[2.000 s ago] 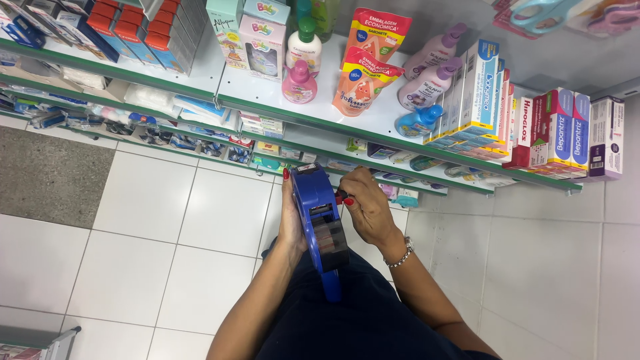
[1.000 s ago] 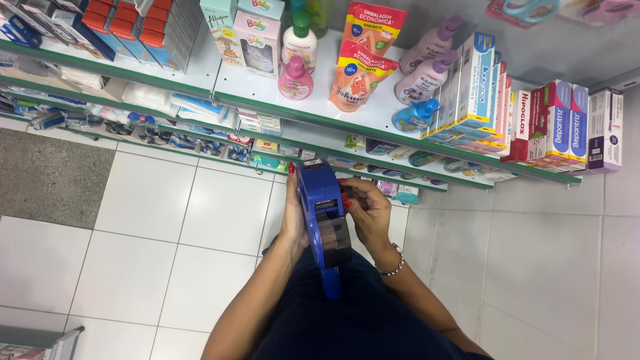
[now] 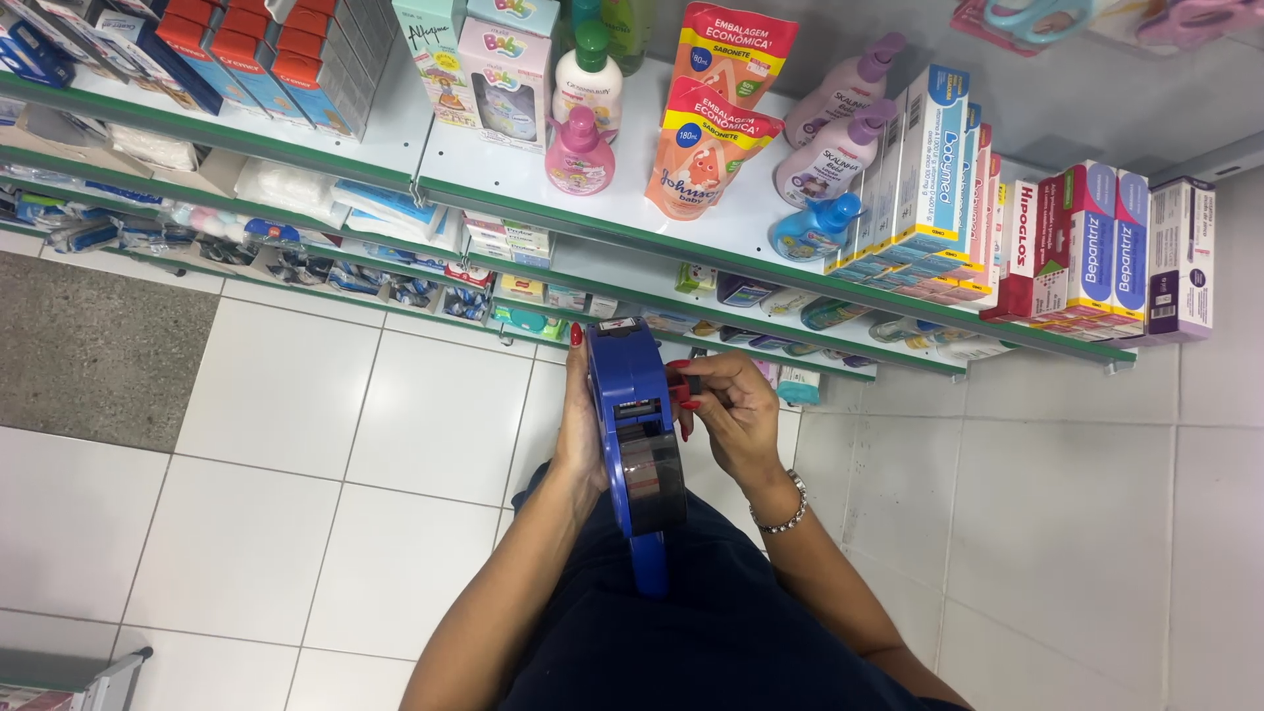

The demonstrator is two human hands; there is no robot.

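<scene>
A blue handheld price labeler is held upright in front of my body, with a dark see-through roll cover on its right side and its handle pointing down toward me. My left hand supports it along the left side, palm against the casing. On the other side, the fingertips of my right hand pinch a small dark and red knob that sticks out of the labeler. A beaded bracelet circles my right wrist. The fingers behind the casing are partly hidden.
Beyond my hands runs a green-edged shelf with orange soap pouches, a pink bottle, lotion bottles and ointment boxes. Lower shelves hold packets and bottles. A tiled wall is at the right, and another shelf corner at bottom left.
My right hand has shifted slightly at the labeler's right side, with its fingers now bunched around the knob. My left hand keeps its hold on the labeler.
</scene>
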